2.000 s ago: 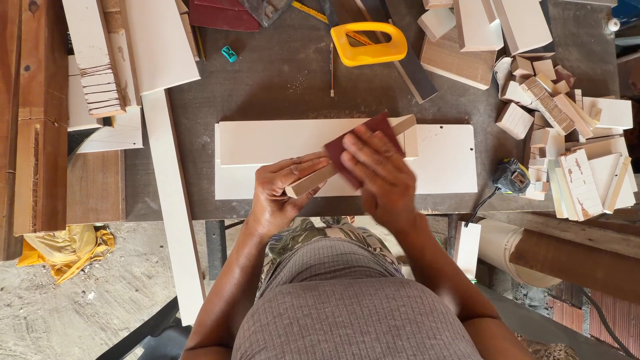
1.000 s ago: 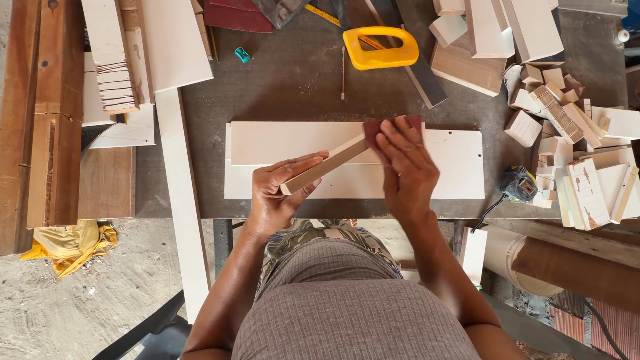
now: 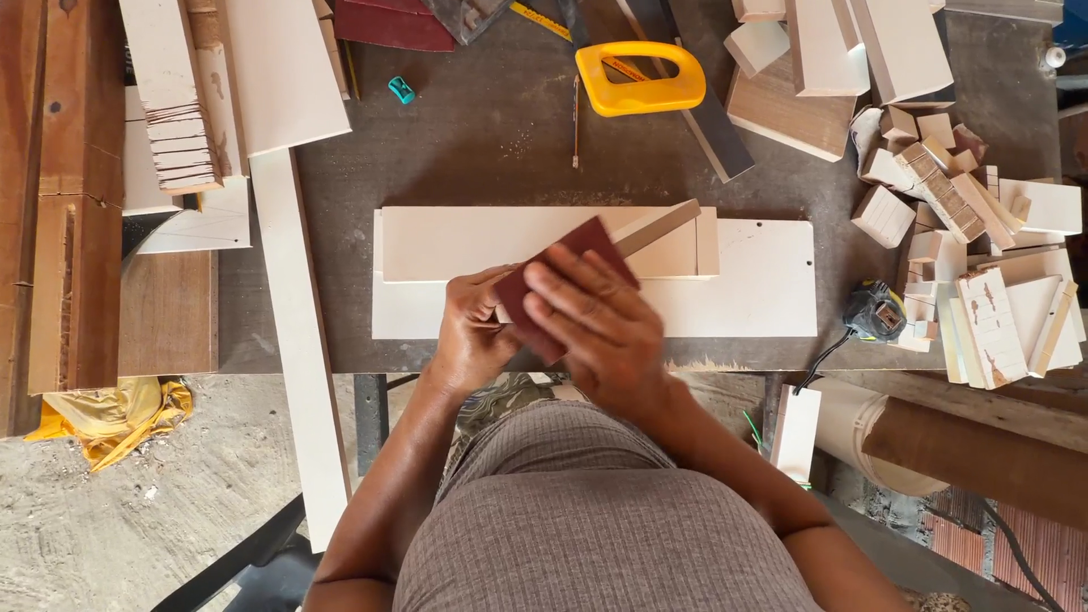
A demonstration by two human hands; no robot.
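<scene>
A sheet of dark red sandpaper (image 3: 531, 310) lies under the fingers of my right hand (image 3: 595, 319), pressed on a narrow wooden strip (image 3: 659, 228). The strip slants up to the right, its far end over a pale board (image 3: 476, 242). My left hand (image 3: 476, 327) grips the near end of the strip, which the sandpaper mostly hides. Beneath the pale board lies a wider white board (image 3: 748, 280) with small dark holes near its right end.
A yellow-handled saw (image 3: 642, 98), a pencil (image 3: 576, 127) and a teal sharpener (image 3: 401, 90) lie beyond the boards. At right are a tape measure (image 3: 875, 310) and piled wood offcuts (image 3: 943, 187). Long planks (image 3: 81, 170) and a white board (image 3: 297, 340) stand at left.
My right hand and the sandpaper have moved from the far end of the strip back toward my left hand. My left hand keeps its hold on the near end.
</scene>
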